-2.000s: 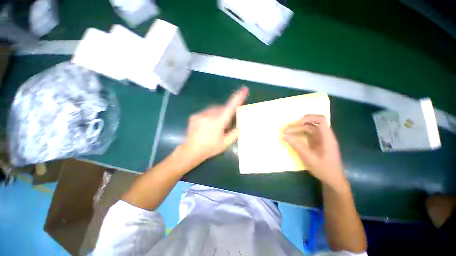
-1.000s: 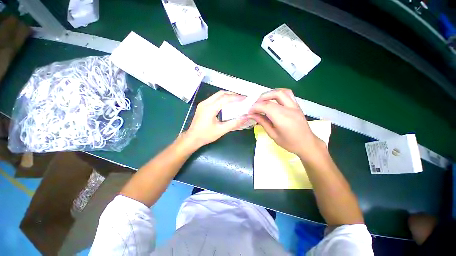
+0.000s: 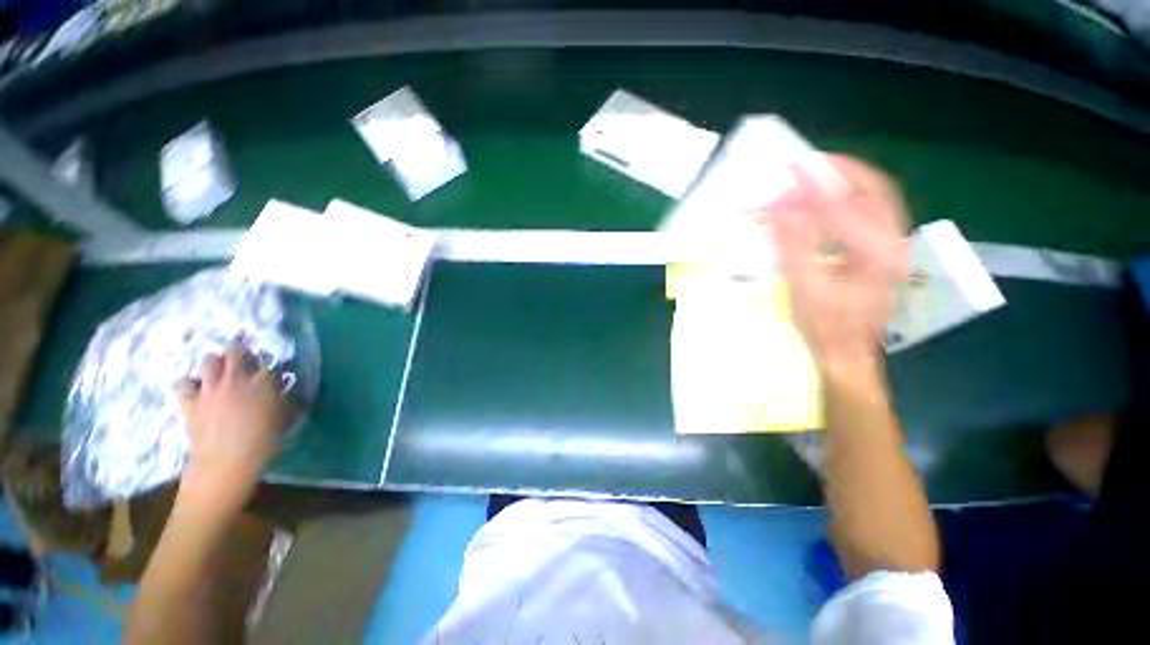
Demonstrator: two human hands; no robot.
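My left hand reaches onto the clear bag of white cables at the left; its fingertips are among the loops, and I cannot tell whether it grips one. My right hand is blurred and holds a white retail box over the whitish strip, right of centre. The pale-yellow sticker sheet lies on the bench below the box, partly under my right forearm. Another white box with a small gold-brown picture lies just right of my right hand.
Two white boxes rest at the strip, left of centre. Several white boxes lie on the green belt, one left of centre and one near the held box. Brown cartons stand below left. Another person's hand shows at the right edge.
My left hand has left the small box and moved left to the cable bag. My right hand has moved up and right with a box. The view has shifted, showing more of the belt.
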